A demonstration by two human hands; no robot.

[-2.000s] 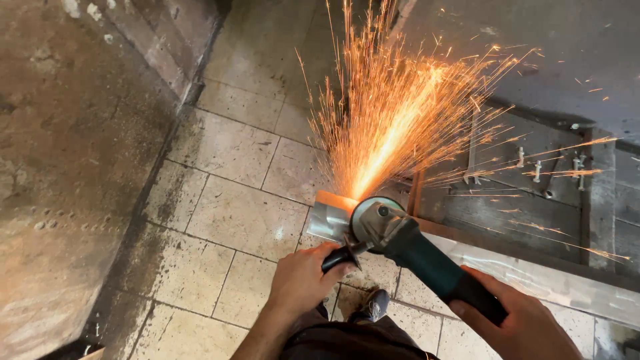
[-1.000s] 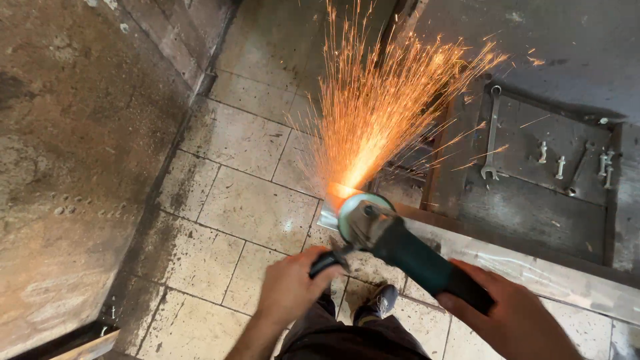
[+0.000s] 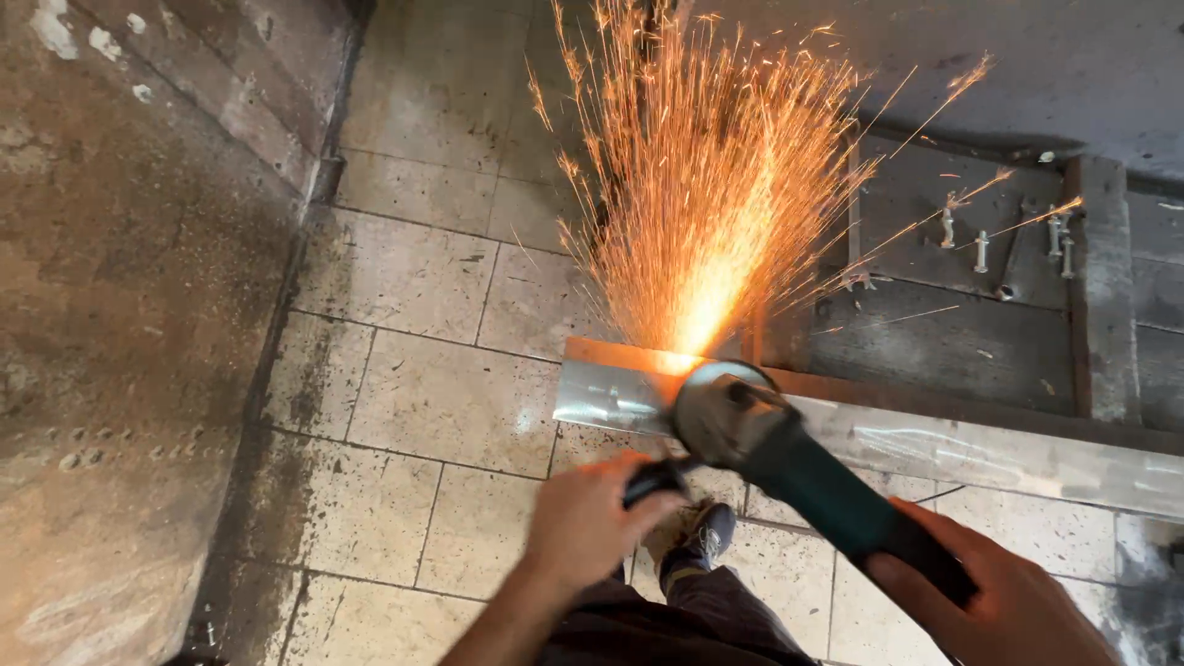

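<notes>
Both of my hands hold an angle grinder with a dark green body. My left hand is closed around its black side handle. My right hand grips the rear of the body. The grinder's disc meets the upper edge of a long shiny metal bar near its left end. A dense fan of orange sparks flies up and away from the contact point, hiding what lies behind it. The disc's underside is hidden.
Beyond the bar, a dark metal frame surface holds bolts and a wrench. A stained wall or panel rises at the left. Tiled floor lies below, with a shoe near the bar.
The spark fan has grown wider since one second ago. More of the bar's left end shows beside the disc, and the disc sits farther from that end. Both hands keep their hold.
</notes>
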